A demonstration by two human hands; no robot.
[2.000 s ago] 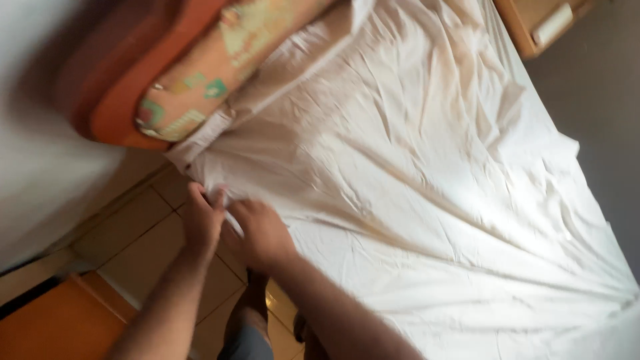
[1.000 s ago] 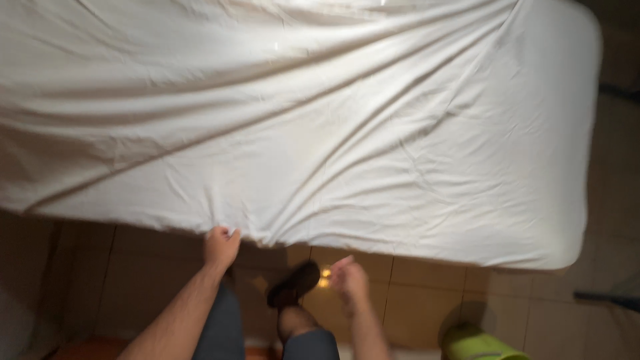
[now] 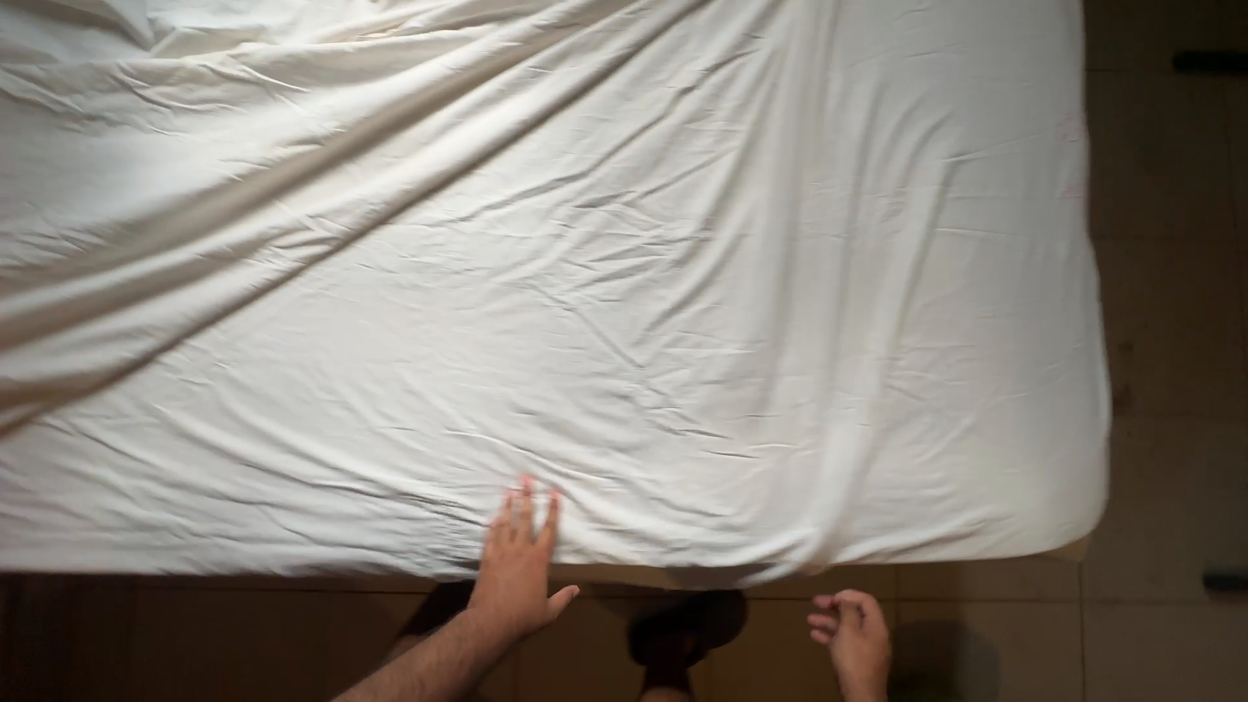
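Note:
A wrinkled white bed sheet point(image 3: 604, 322) covers the mattress, with long diagonal folds at the upper left and upright folds right of the middle. My left hand point(image 3: 517, 565) lies flat on the sheet at the near edge of the bed, fingers apart and thumb out to the side. My right hand point(image 3: 851, 629) is just off the near edge, right of my left hand, its fingers loosely curled with nothing seen in them. Near it a strip of the mattress side point(image 3: 634, 575) shows below the sheet's edge.
Tiled floor point(image 3: 1160, 487) runs along the right end and the near side of the bed. My shod foot point(image 3: 687, 624) stands beside the near edge. Two dark objects, too dim to name, lie at the far right point(image 3: 1209, 62) and lower right point(image 3: 1226, 582).
Two seconds ago both hands were together at a sheet corner near a patterned, orange-edged thing. The view has swung far toward the bed's other end. My left hand has gone from pinching the edge to lying flat.

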